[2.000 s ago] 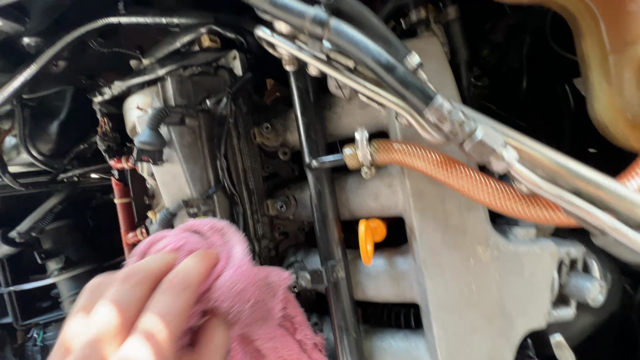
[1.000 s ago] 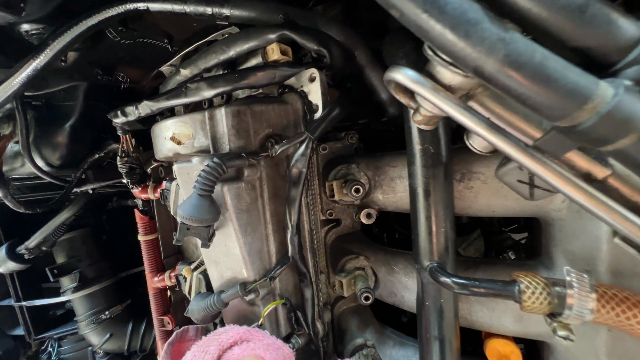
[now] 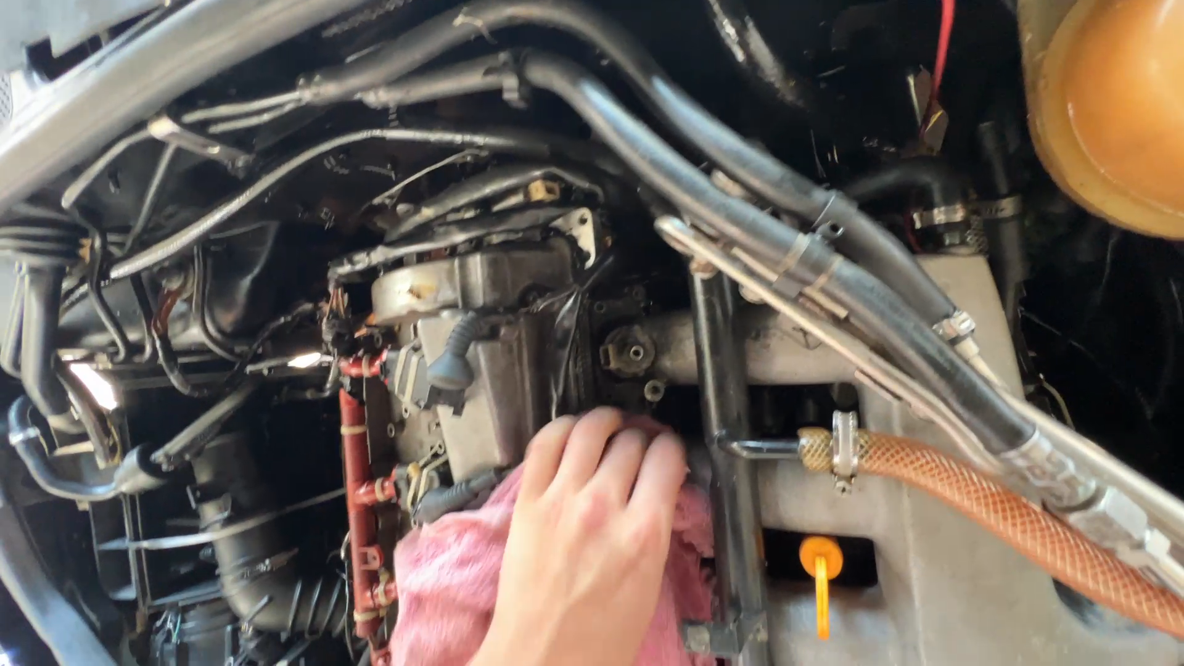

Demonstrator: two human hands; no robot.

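Observation:
My left hand (image 3: pixel 592 509) reaches in from the bottom centre, its fingers curled over a pink cloth (image 3: pixel 453 578). The cloth lies bunched against the engine beside the lower part of a grey metal cover (image 3: pixel 495 379). Part of the cloth and the thumb are hidden. Just right of the hand stands a black metal tube (image 3: pixel 726 398). Left of the cloth runs a red rail (image 3: pixel 356 481). A dark rubber connector boot (image 3: pixel 453 356) sits above the cloth on the left. My right hand is out of view.
Black hoses (image 3: pixel 684 166) cross above the engine. An orange braided hose (image 3: pixel 999 499) joins the black tube through a clamp (image 3: pixel 844 449). An orange dipstick handle (image 3: pixel 821 564) stands by the grey intake manifold (image 3: pixel 943 444). A yellowish plastic reservoir (image 3: pixel 1110 111) is at upper right.
The view has shifted, showing more of the engine bay than one second ago. My left hand and the pink cloth are further up on the engine, nearer the black tube.

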